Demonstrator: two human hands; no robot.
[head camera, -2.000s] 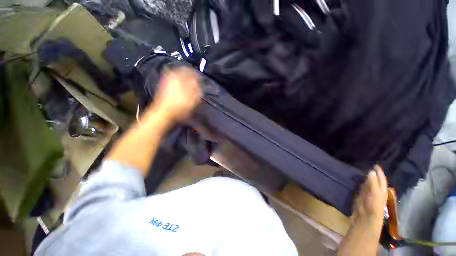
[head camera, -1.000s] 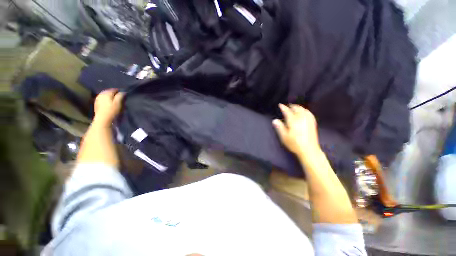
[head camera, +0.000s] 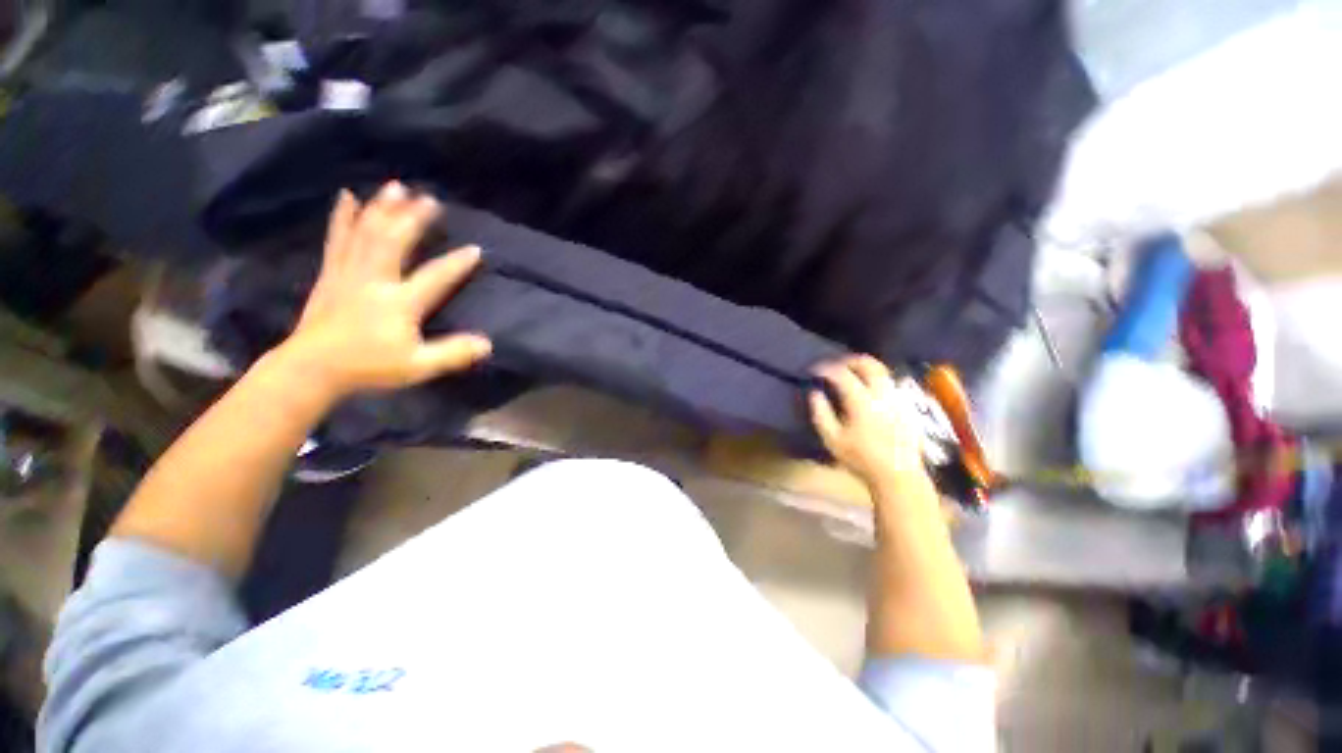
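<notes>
A long flat tube of dark cloth (head camera: 633, 327) with a thin dark seam along it lies at the front edge of the work surface. My left hand (head camera: 380, 302) rests flat on its left part with fingers spread. My right hand (head camera: 865, 419) is at its right end, fingers bent on the cloth edge; whether they pinch it is unclear. The iron (head camera: 949, 427), with an orange-brown handle and shiny body, stands just right of my right hand, partly hidden by it.
A large dark garment pile (head camera: 736, 147) lies behind the tube. A yellow cord (head camera: 1045, 478) runs right from the iron. A white rounded container (head camera: 1155, 434), a blue object (head camera: 1148, 294) and dark red cloth (head camera: 1219, 331) are at the right. A tan board (head camera: 780, 468) shows under the tube.
The view has shifted right. The tube now lies flat and straighter with its seam showing. My left hand has gone from gripping the left end to lying spread on the cloth; my right hand has moved to the right end.
</notes>
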